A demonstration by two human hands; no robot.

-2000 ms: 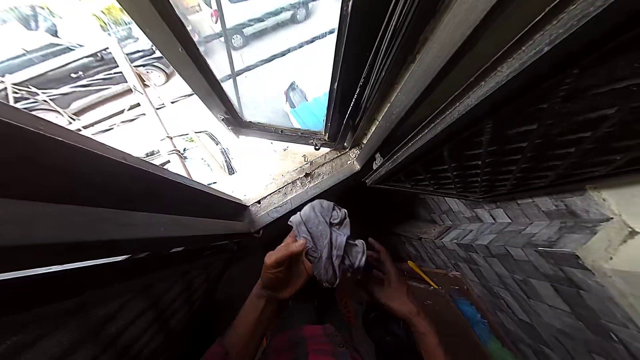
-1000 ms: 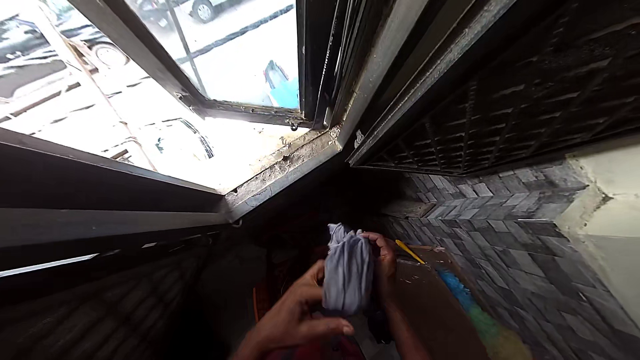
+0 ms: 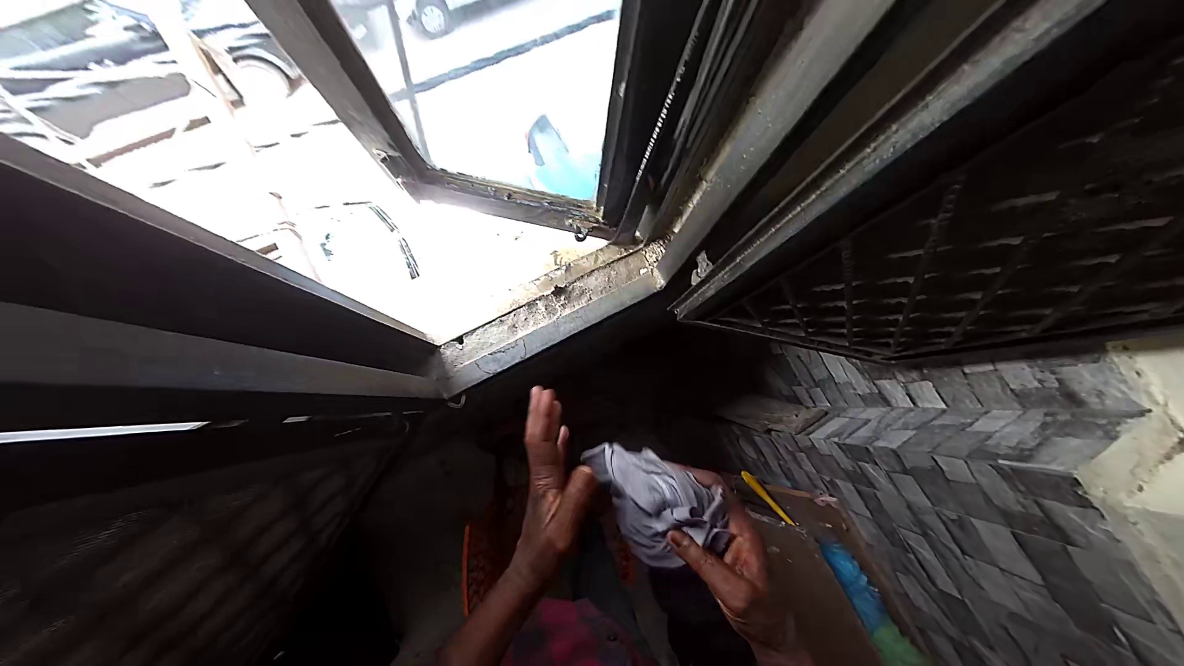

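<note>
A crumpled grey cloth (image 3: pixel 652 504) is gripped in my right hand (image 3: pixel 740 564), with the thumb pressed on its lower side and the fingers behind it. My left hand (image 3: pixel 550 499) is just left of the cloth, fingers raised and spread from the thumb. The left thumb is close to the cloth's left edge; whether it touches cannot be told. Above both hands runs the worn sill (image 3: pixel 555 310) of an open window, dusty and chipped along its top.
A glazed window sash (image 3: pixel 509 199) stands open above the sill. Dark metal mesh (image 3: pixel 925 268) fills the upper right. Below it are grey patterned tiles (image 3: pixel 971 546). A yellow pen-like tool (image 3: pixel 768 498) lies on a brown board (image 3: pixel 805 573), near a blue plastic bag (image 3: pixel 853 583).
The cloth was between both hands a second ago; now my right hand alone clearly holds it. My left hand has risen and its fingers point up. The cloth's folds have changed shape.
</note>
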